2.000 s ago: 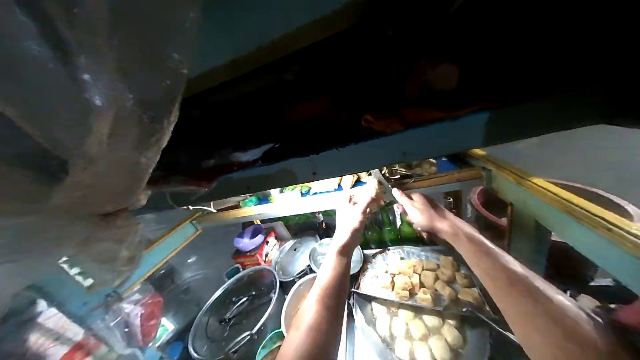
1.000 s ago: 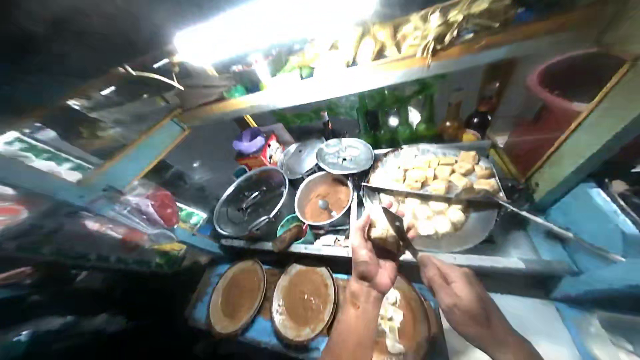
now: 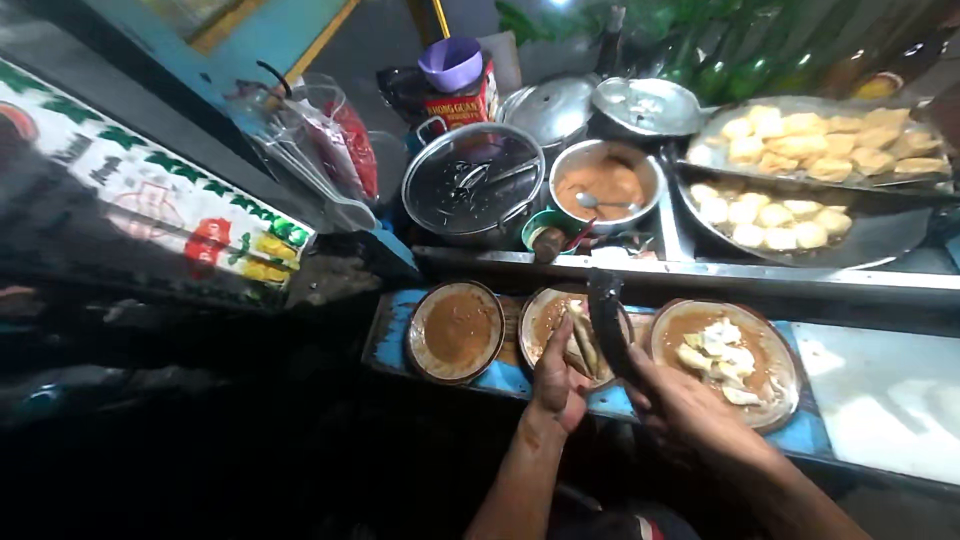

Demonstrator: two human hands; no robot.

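My left hand (image 3: 556, 379) holds a leaf-wrapped piece of food (image 3: 581, 349) over the middle plate (image 3: 536, 307), which has brown sauce on it. My right hand (image 3: 671, 397) grips a dark-bladed knife (image 3: 611, 322), its blade raised beside the wrapped piece. Right of that, a plate of sauce (image 3: 784, 409) bears pale cut pieces (image 3: 720, 349). The plate at the left (image 3: 457, 330) has brown sauce only. The knife and my left hand hide part of the middle plate.
Behind a metal ledge (image 3: 750, 274) stand a pot of orange-brown sauce (image 3: 607, 184) with a spoon, a glass-lidded pot (image 3: 472, 180), a green cup (image 3: 551, 225) and a pan of pale pieces (image 3: 885, 240) below fried tofu (image 3: 810, 142). Plastic bags (image 3: 337, 142) hang at left.
The view has swung down to the plates. The earliest frame shows both hands raised near the shelf; now they are low over the middle plate, with pale pieces on the right plate.
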